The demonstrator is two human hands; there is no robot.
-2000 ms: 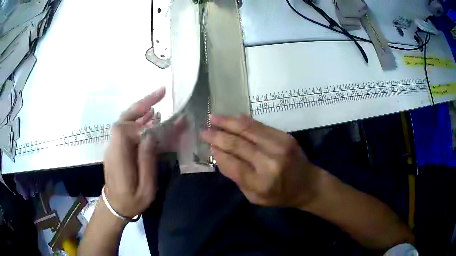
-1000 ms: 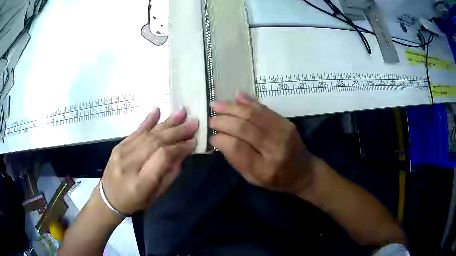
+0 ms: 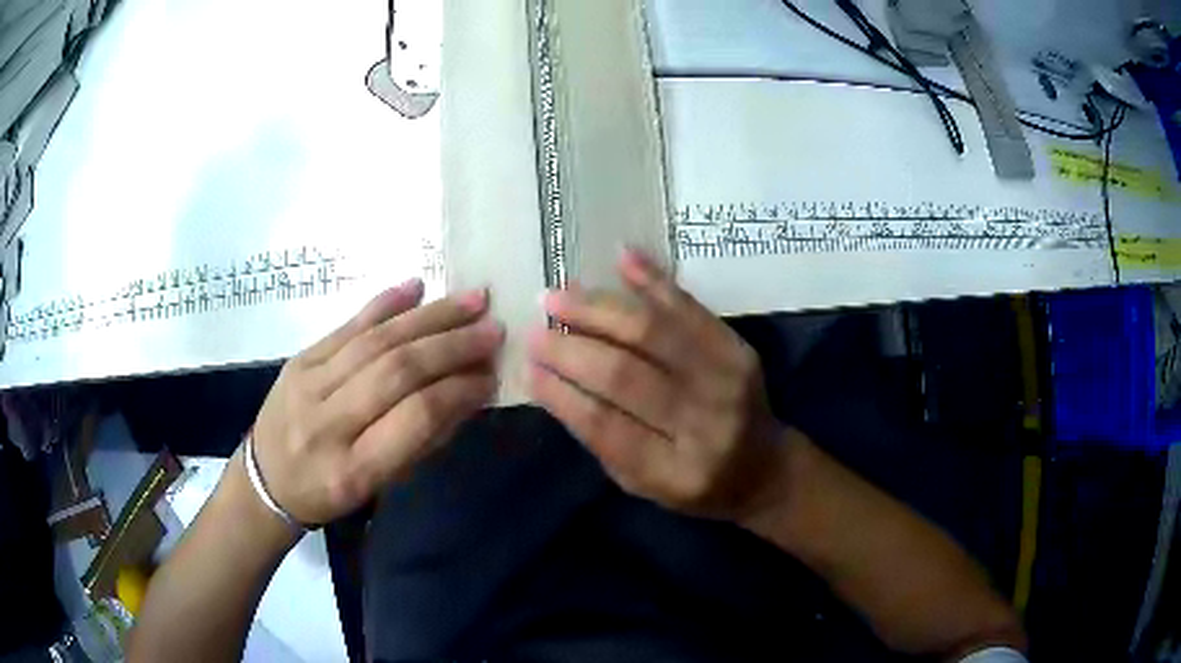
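A beige zipped panel [image 3: 492, 194] runs from the top edge of the view down over the table's front edge. A shiny line of zipper teeth [image 3: 549, 143] runs along its middle, between a lighter left strip and a greyer right strip. My left hand [image 3: 382, 408] holds the near left edge, fingertips on top; its thumb is hidden. My right hand [image 3: 667, 402] holds the near right part, fingertips by the teeth. The panel's far end is out of view.
The white table [image 3: 829, 143] has a printed ruler along its front edge. Cut pieces [image 3: 33, 97] lie far left. A black cord [image 3: 894, 65], a grey strip [image 3: 991, 110] and yellow tape [image 3: 1107, 171] lie right. A blue bin [image 3: 1101, 369] stands below right.
The left strip was lifted and curled by my left hand; now it lies flat beside the teeth. Both hands now rest on the near end. Since the middle frame, they have moved only slightly.
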